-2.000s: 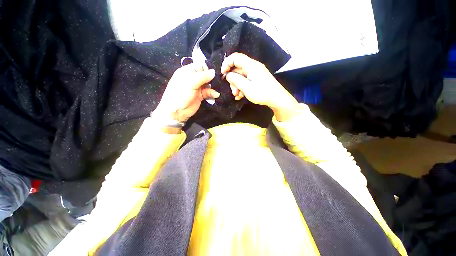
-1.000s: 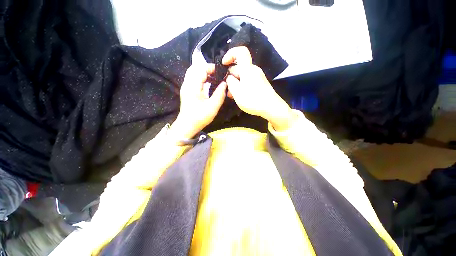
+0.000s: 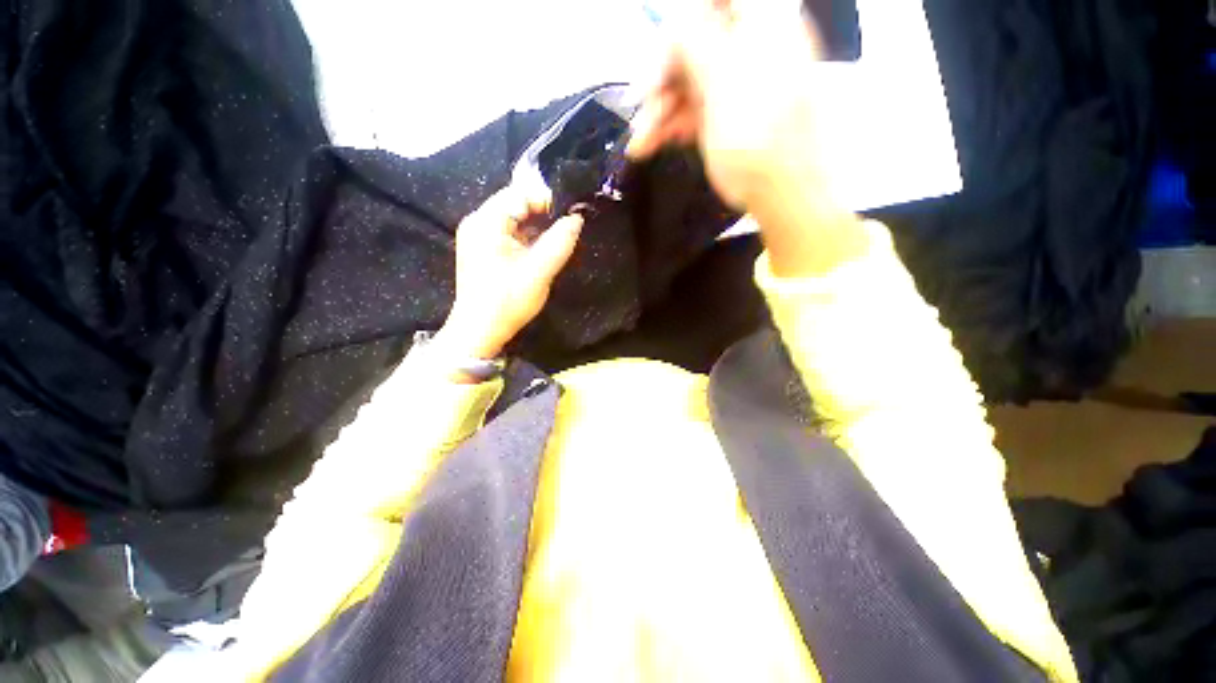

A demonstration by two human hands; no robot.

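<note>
A black garment with fine pale flecks (image 3: 400, 234) lies over my lap and the table edge. Its waistband opening, with a pale lining strip (image 3: 535, 147), stands up at the middle. My left hand (image 3: 514, 260) pinches the black waistband between thumb and fingers. A small shiny spot, perhaps a fastener (image 3: 610, 191), shows on the black cloth just right of my left fingertips. My right hand (image 3: 747, 114) is raised over the table beyond the garment, overexposed and blurred; whether it holds anything cannot be told.
The white table (image 3: 440, 67) spans the top, with part of a dark object (image 3: 838, 30) beside my right hand. Black garments (image 3: 1040, 200) hang at the right. Grey cloth (image 3: 20, 527) and a red patch (image 3: 64, 528) are at the lower left. A brown surface (image 3: 1107, 440) is at the right.
My right hand has left the waistband and moved up and right over the table. My left hand still holds the cloth, slightly lower and left than two seconds ago.
</note>
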